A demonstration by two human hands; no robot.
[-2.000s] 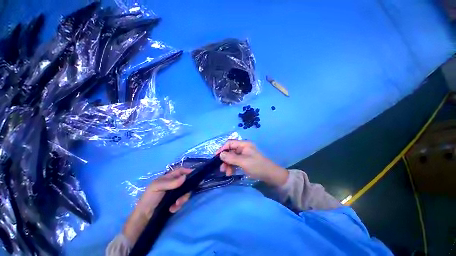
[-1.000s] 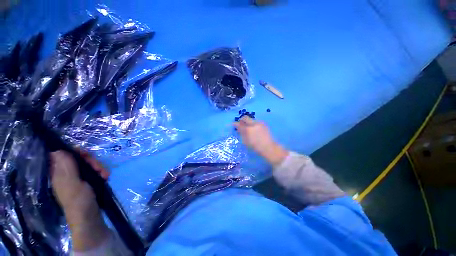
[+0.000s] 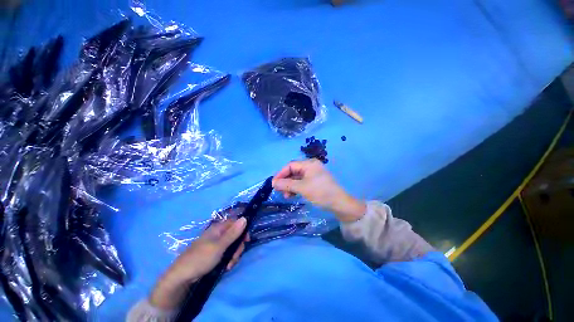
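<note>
My left hand point(image 3: 217, 246) is closed around a long black moulded part point(image 3: 256, 202), which slants from my front up to the right. My right hand point(image 3: 308, 183) is at the part's upper tip with thumb and forefinger together; whether a plug is between them cannot be told. A cluster of small black plugs point(image 3: 314, 148) lies just beyond my right hand, with one loose plug beside it. A clear bag of plugs point(image 3: 284, 95) lies behind the cluster. A small stack of bagged parts point(image 3: 281, 222) lies against my front, partly under my left hand and the held part.
A large pile of bagged parts point(image 3: 58, 148) covers the left of the blue table. Crinkled clear bags point(image 3: 165, 165) lie at its right edge. A short tan stick point(image 3: 348, 111) lies right of the plug bag. A brown carton point(image 3: 549, 207) stands on the floor at the far right.
My left hand has brought the part from the left pile side back to my front. My right hand has moved from the plug cluster down to the part's tip.
</note>
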